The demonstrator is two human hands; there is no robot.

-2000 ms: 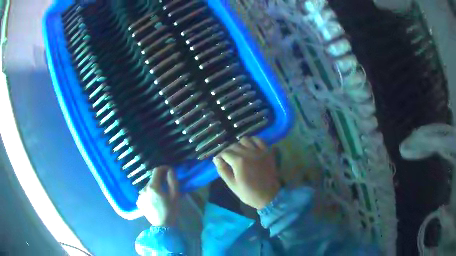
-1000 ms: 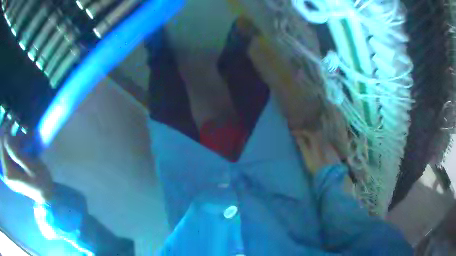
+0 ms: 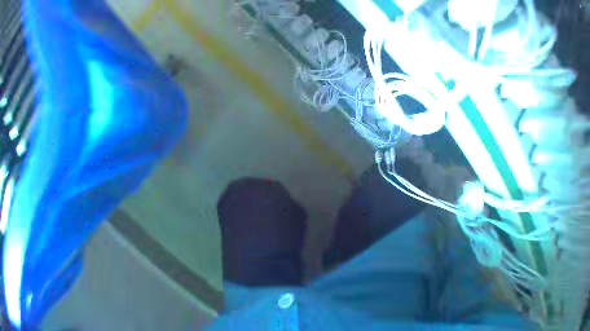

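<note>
The blue tray [image 3: 97,110] stands at the left, cut off by the picture's edge. Pale edges of phones standing in its dark slots show at the far left rim. The rack [image 3: 482,129], pale with a green stripe, runs down the right side. White charging cables [image 3: 414,103] hang from it in loops and tied bundles. Neither of my hands is in view.
My light-blue smock [image 3: 362,278] and dark-clad legs [image 3: 262,226] are at the bottom centre. A yellow line [image 3: 249,84] crosses the pale floor between tray and rack. A grey-white bench surface [image 3: 123,278] with a dark edge is at the lower left.
The view has swung towards the rack and floor. The tray now sits at the left edge and the rack looks nearer. Both hands, earlier on the tray's rim, have left the picture.
</note>
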